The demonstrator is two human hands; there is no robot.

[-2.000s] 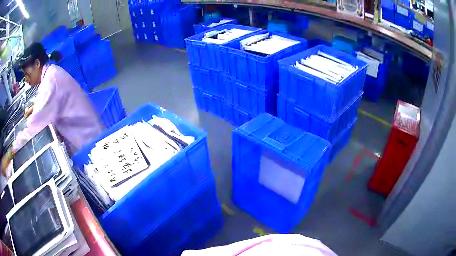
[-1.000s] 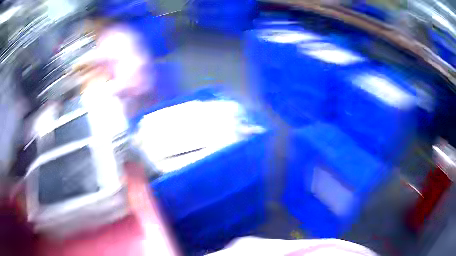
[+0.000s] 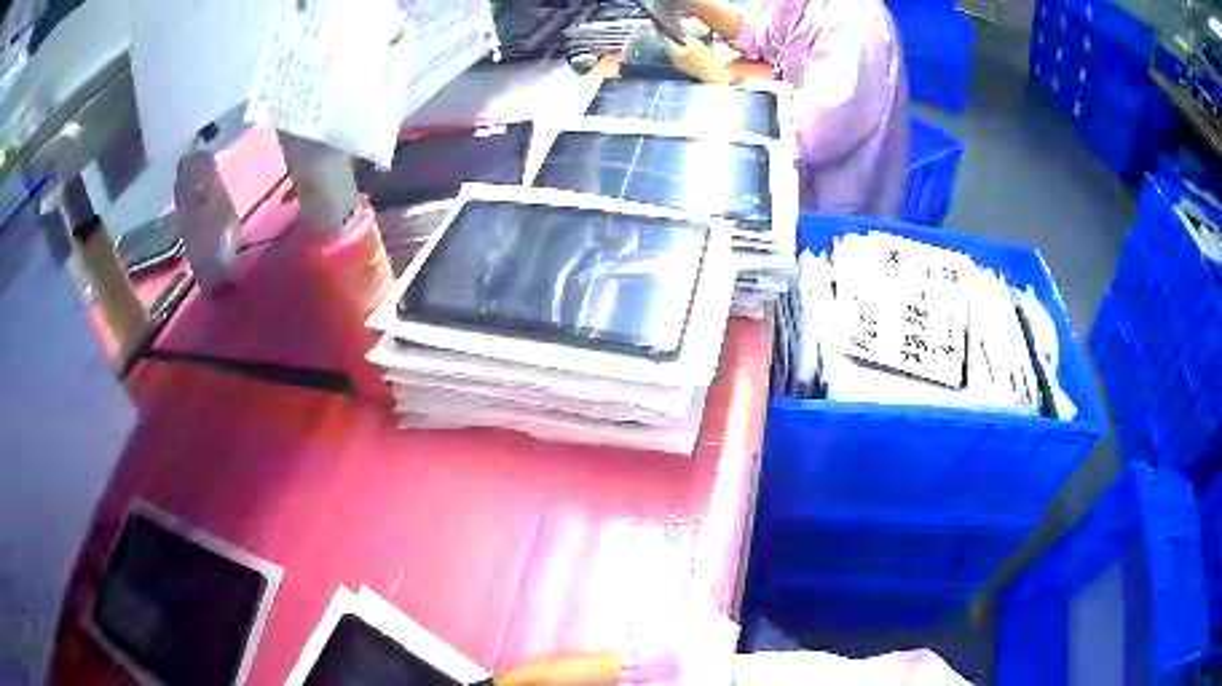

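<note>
A black tablet panel (image 3: 369, 655) on a white sheet lies at the bottom edge, cut off by it. My right hand (image 3: 560, 670) shows at the bottom edge, partly cut off, its fingertips at this panel's right corner; whether it grips is hidden. My left hand is out of view. Another black panel on a white sheet (image 3: 181, 599) lies flat at the lower left. A stack of panels (image 3: 563, 275) between white sheets stands on the pink-red bench (image 3: 442, 516), a glossy panel on top.
More panel stacks (image 3: 657, 174) stand behind. A person in a pink smock (image 3: 844, 101) holds a dark panel at the back. A full blue bin (image 3: 925, 456) with a handwritten sign (image 3: 911, 315) adjoins the bench's right edge. Papers (image 3: 342, 74) and upright holders (image 3: 208, 221) stand at left.
The view has swung left from the floor bins to the bench, through a blurred frame. The near panels and my right hand have come into view at the bottom.
</note>
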